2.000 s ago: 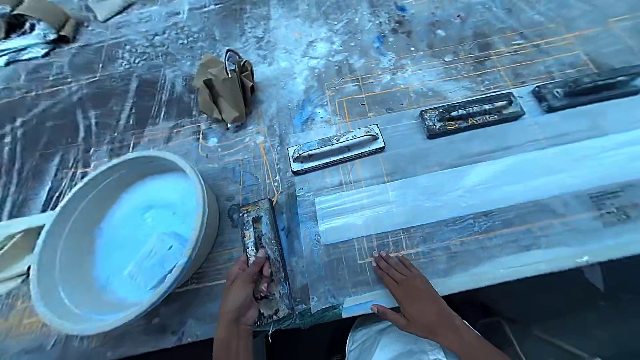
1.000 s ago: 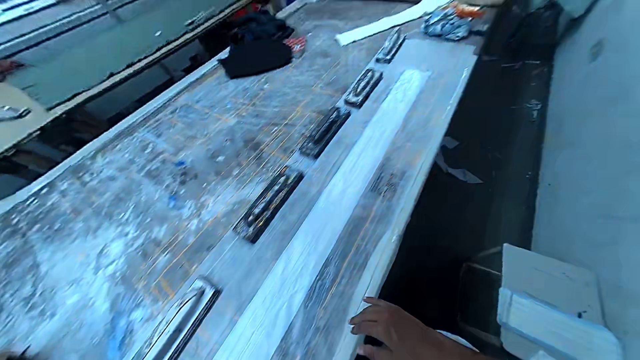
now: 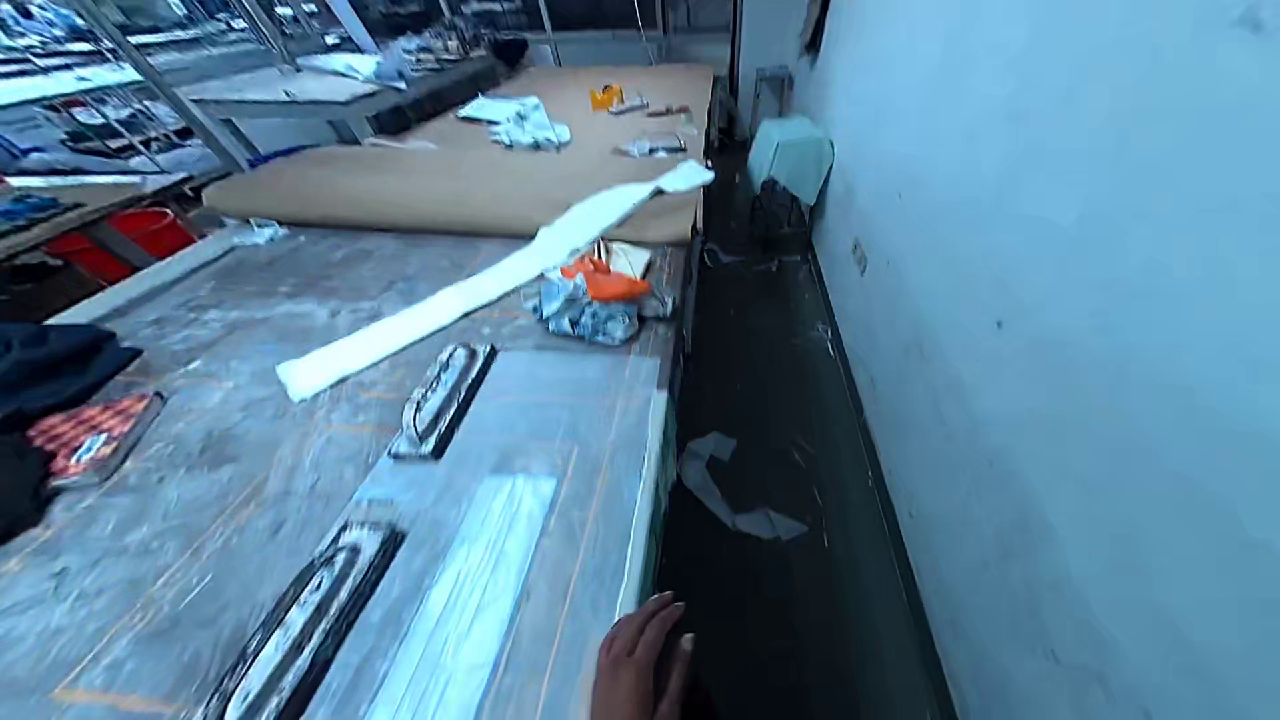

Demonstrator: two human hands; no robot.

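Observation:
My left hand (image 3: 640, 655), judged by its thumb side, is at the bottom centre. It rests at the near table's edge with its fingers bent a little and nothing seen in it; its wrist is cut off by the frame. Just left lies a long pale strip (image 3: 465, 600) on a smooth sheet (image 3: 570, 400). Along the sheet's left side are a stained long block with a handle (image 3: 305, 625) and, farther off, a similar one (image 3: 442, 400). A white fabric strip (image 3: 440, 310) lies slanting beyond them. My right hand is not in view.
Crumpled cloth with an orange piece (image 3: 605, 290) sits near the table's edge (image 3: 645, 500). Dark cloth (image 3: 50, 370) and a red checked item (image 3: 95, 435) lie left. Brown sheeting (image 3: 420, 190) covers the far table. A narrow aisle (image 3: 760, 400) with scraps (image 3: 745, 500) runs beside the wall (image 3: 1050, 350).
The view has swung far to the right along the table. Two seconds ago my left hand was on a handled block beside the basin; both are out of view now.

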